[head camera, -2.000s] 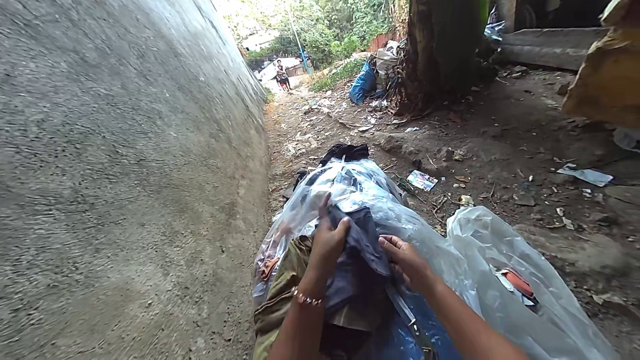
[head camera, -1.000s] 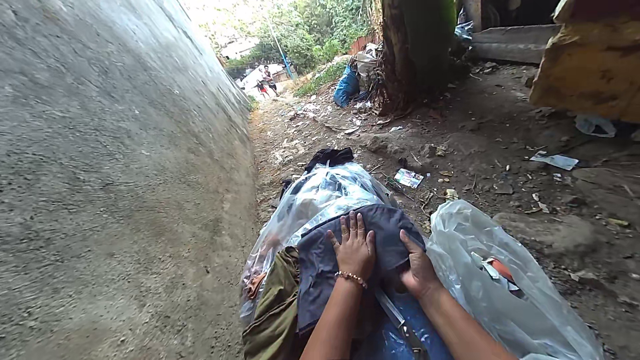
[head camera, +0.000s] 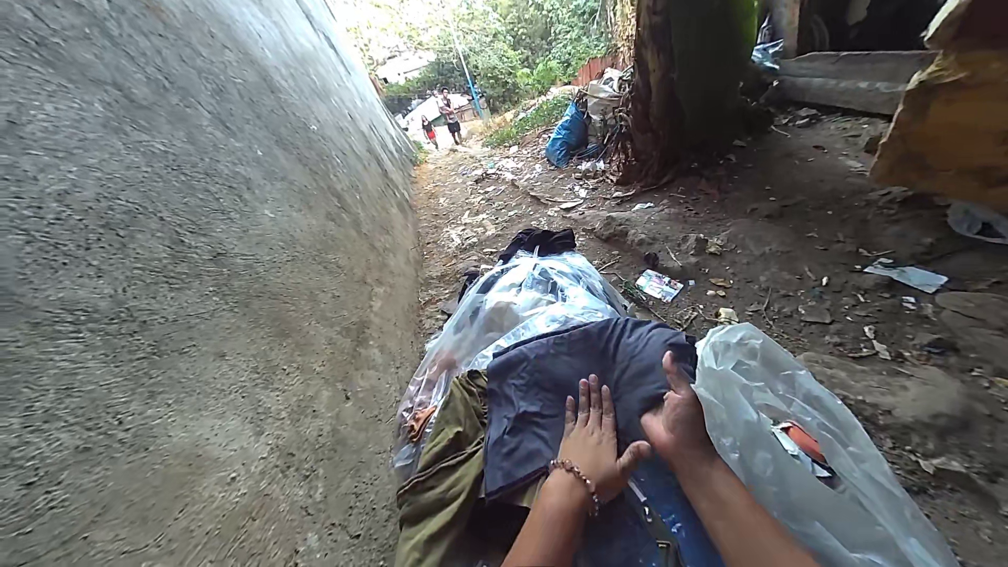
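A dark grey-blue folded cloth lies spread over a clear plastic bag and an olive-green garment. My left hand, a beaded bracelet at its wrist, rests flat on the cloth with the fingers extended. On the cloth's right part is my right hand, thumb up and fingers curled at the fabric; whether it pinches the cloth cannot be told. Blue material with a strap and buckle shows beneath my forearms. To the right stands a translucent plastic bag with an orange and white item inside.
A rough concrete wall runs along the left. Ahead, a littered dirt path leads to two people far off. A tree trunk, a blue sack and a yellowish slab stand to the right.
The cloth, bunched between my hands two seconds ago, now lies spread out. My left hand has gone from gripping it to lying flat on it.
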